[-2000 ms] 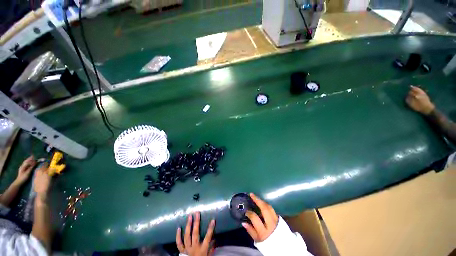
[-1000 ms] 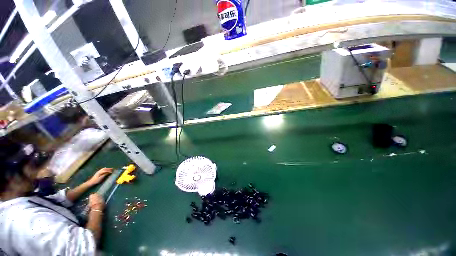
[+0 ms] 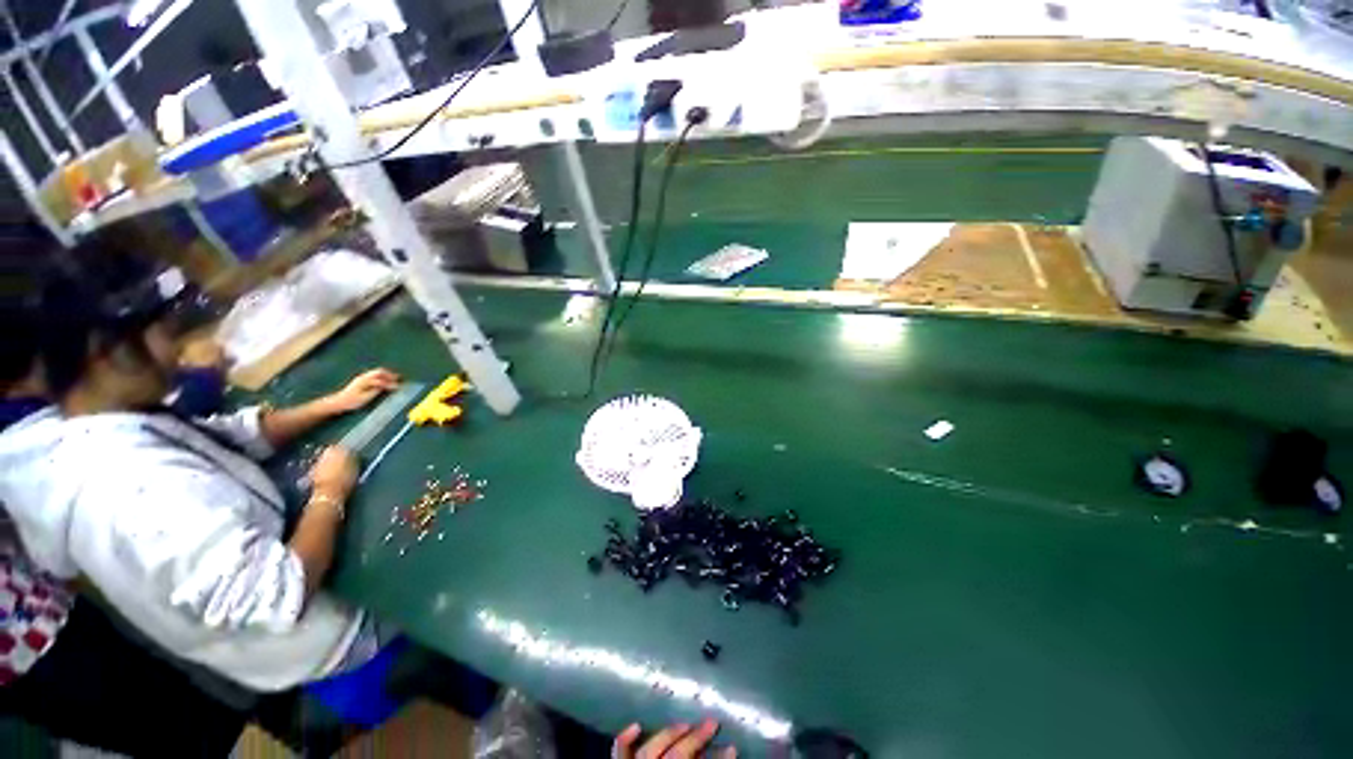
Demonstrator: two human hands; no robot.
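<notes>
My left hand is cut off by the bottom edge; only fingers show at the bench's near edge, and whether they hold anything is hidden. The top of a round black housing shows at the bottom edge to its right. My right hand is out of the picture. A loose pile of small glossy black parts lies on the green bench beyond my left hand. One small black part lies apart, nearer to me.
A white fan stands by the pile. At left a person works beside a yellow tool and scattered copper-red bits. Pale-faced round units and a black cylinder are at right. Cables hang from the rail.
The view has swung left and up since two seconds ago, then slightly down. My right hand has left the picture. My left hand's fingers show again at the bottom edge.
</notes>
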